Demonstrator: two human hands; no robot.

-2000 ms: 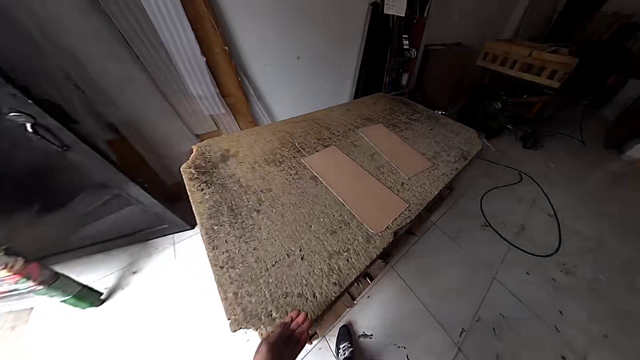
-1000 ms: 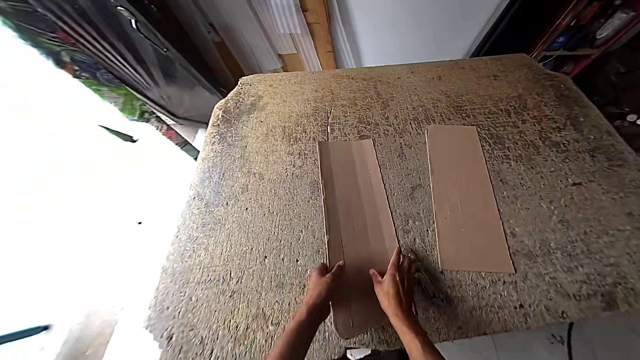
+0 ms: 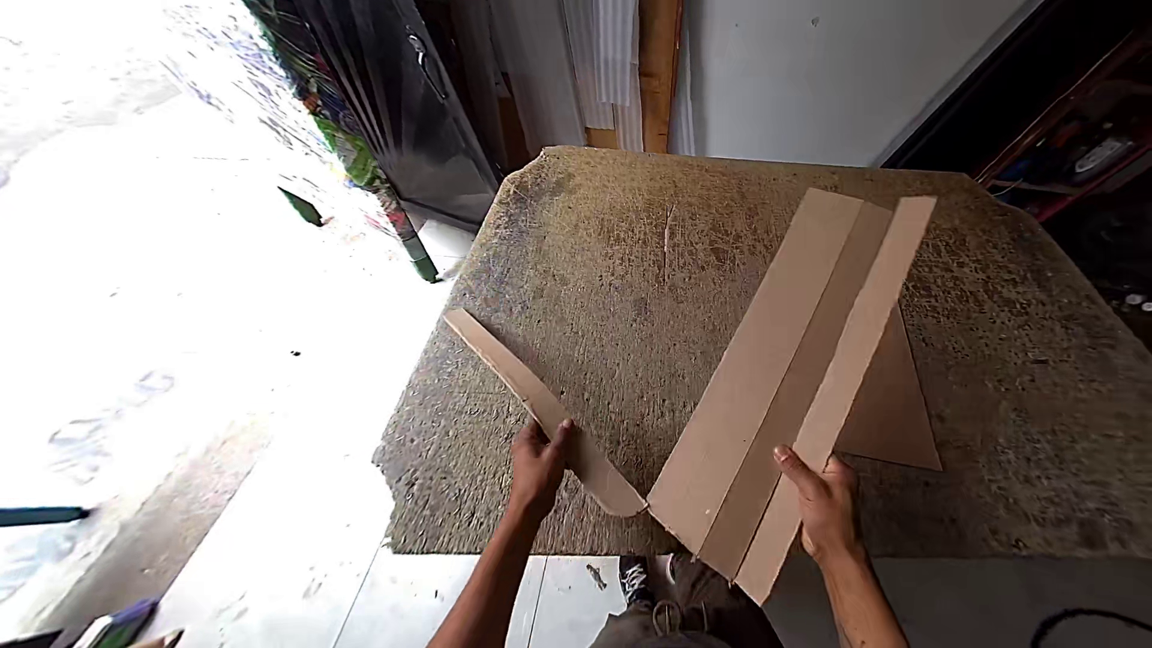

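My left hand [image 3: 540,463] grips a narrow cardboard strip [image 3: 517,373], thumb on top, its far end pointing up and left over the worn wooden worktable [image 3: 621,342]. A wider cardboard piece [image 3: 765,360] with lengthwise folds is held by its right edge in my right hand [image 3: 823,499], tilted above the table. The strip's near end meets the wider piece's lower left corner; whether they are joined there I cannot tell. Partly hidden behind the folded piece, a second cardboard panel [image 3: 891,405] lies on the table.
A dark door with a handle [image 3: 427,67] stands beyond the table's far left corner. Pale sheets [image 3: 612,54] and a wooden board [image 3: 660,76] lean behind it. Shelving [image 3: 1080,153] is at the far right. A dark cable [image 3: 1089,619] lies on the floor at lower right.
A second ago both hands were on the left cardboard piece lying flat. Now my hands are farther apart, with a narrow strip in the left and a folded piece raised in the right.
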